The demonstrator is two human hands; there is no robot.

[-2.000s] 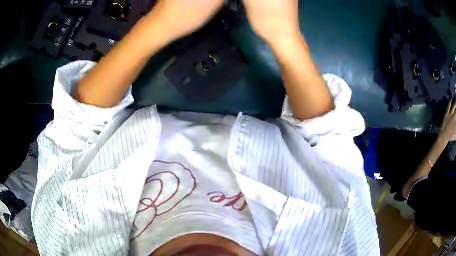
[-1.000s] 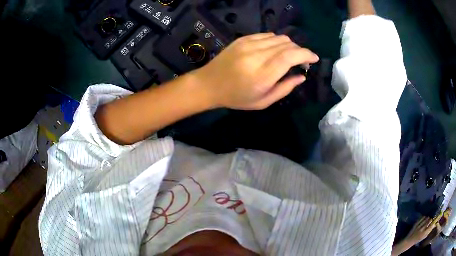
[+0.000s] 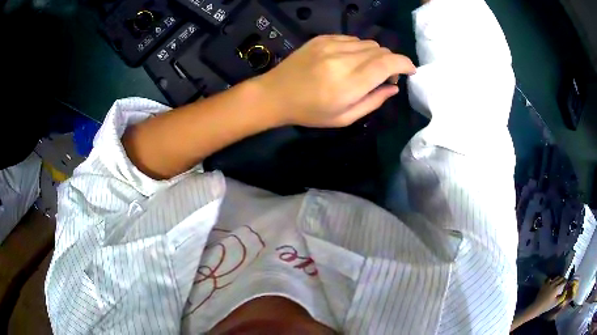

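Observation:
My left hand (image 3: 340, 82) is bare and reaches in from the left, palm down over dark parts. Its fingers are bent and the thumb is near the fingertips; whether it holds something small there cannot be told. A black panel with a gold ring (image 3: 255, 55) and white printing lies beside my left wrist. Another black panel with a gold ring (image 3: 145, 25) lies farther left. More black panels (image 3: 180, 59) overlap between and around them. My right arm reaches up in its striped sleeve; my right hand is cut off by the top edge.
A dark rounded unit (image 3: 571, 101) lies at the far right. Black panels (image 3: 540, 216) are piled on the right. Another person's hands (image 3: 553, 292) are at the lower right, beside light sleeves. The dark green bench surface (image 3: 82, 78) shows at the left.
Two seconds ago both hands were together at the top edge; now they are apart. Since one second ago my left hand has hardly moved, and my right hand has passed out above the picture.

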